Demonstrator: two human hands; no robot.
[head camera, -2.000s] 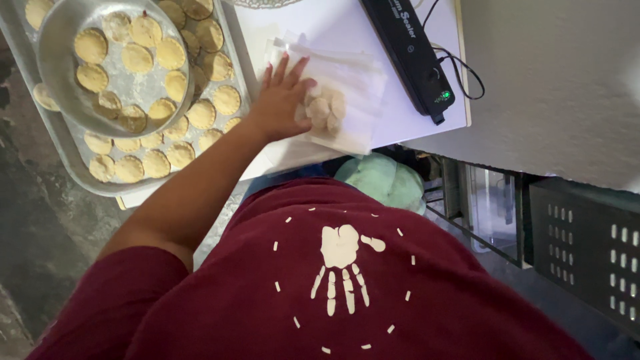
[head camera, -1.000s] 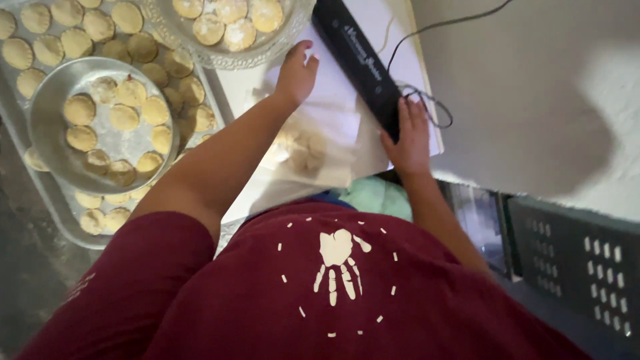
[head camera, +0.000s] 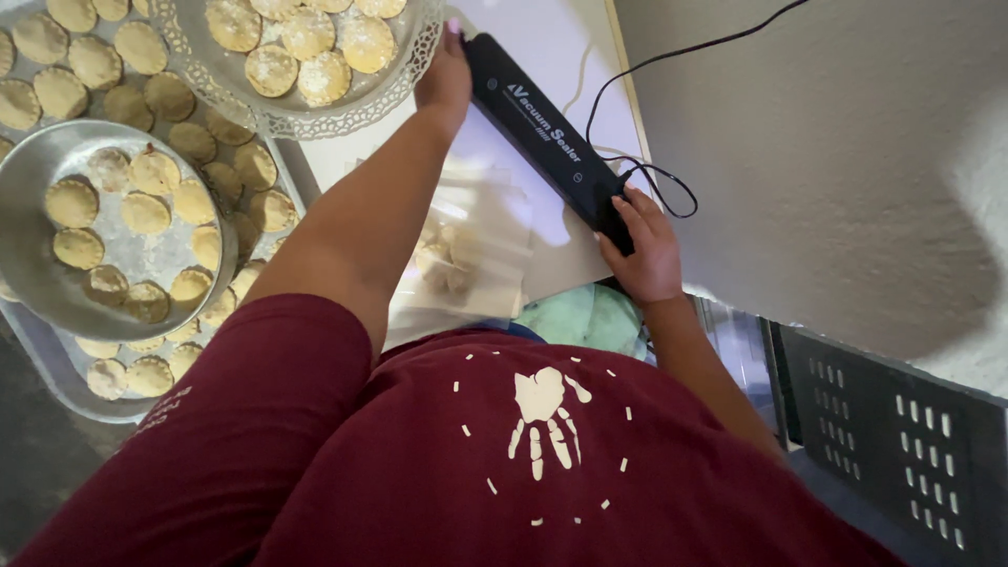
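Note:
A black vacuum sealer (head camera: 547, 138) lies slantwise on the white table, its cord leaving near the lower end. My left hand (head camera: 447, 83) is at its upper end, partly under the rim of a lacy-edged plate, and its grip is hard to make out. At the lower end my right hand (head camera: 647, 248) holds the sealer between thumb and fingers. Below the sealer, a clear plastic bag (head camera: 504, 228) with several round pastries (head camera: 449, 260) inside lies flat near the table's front edge; my left forearm covers part of that area.
The lacy plate (head camera: 303, 126) of sugared pastries stands at the top. On the left, a round metal pan (head camera: 224, 260) of pastries rests on a large metal tray (head camera: 59, 382) full of them. A wall (head camera: 748, 157) borders the table on the right. A dark perforated crate (head camera: 882, 425) is at lower right.
My left hand has left the bag of pastries and moved to the sealer's upper end. My right hand, unseen at first, has come to its lower end. The view has shifted.

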